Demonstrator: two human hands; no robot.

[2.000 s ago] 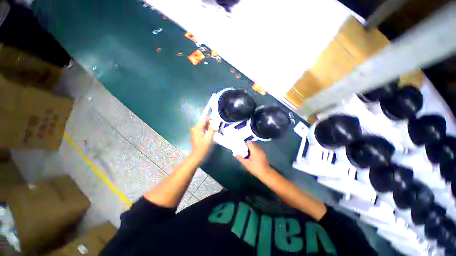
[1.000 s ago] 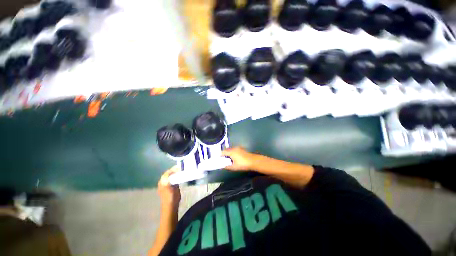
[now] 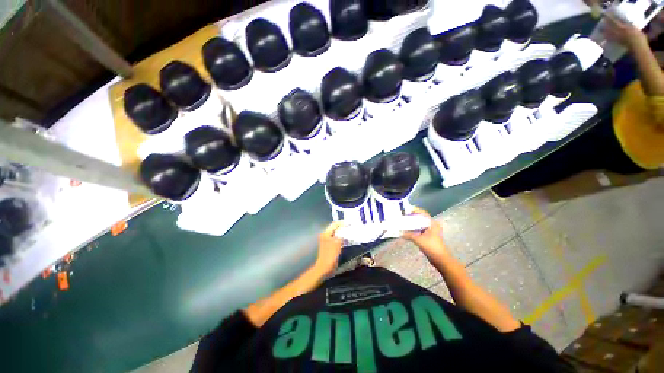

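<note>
Two dome camera units (image 3: 373, 183) stand side by side at the bench's front edge, glossy black balls away from me, white brackets toward me. My left hand (image 3: 331, 246) grips the left end of the white brackets. My right hand (image 3: 428, 234) grips the right end. Whether the units touch the mat cannot be told. To their right is a short row of similar units (image 3: 502, 98), with a longer row (image 3: 300, 115) behind.
Another row of units (image 3: 268, 45) stands at the back, partly on a cardboard sheet (image 3: 131, 146). Orange tags (image 3: 62, 280) lie at the left of the green mat (image 3: 145, 277). A pale post crosses the left. A person in yellow (image 3: 641, 124) works at the right.
The view has swung right along the bench. The two held units have moved with my hands, from left of the long rows to in front of them, beside the short row.
</note>
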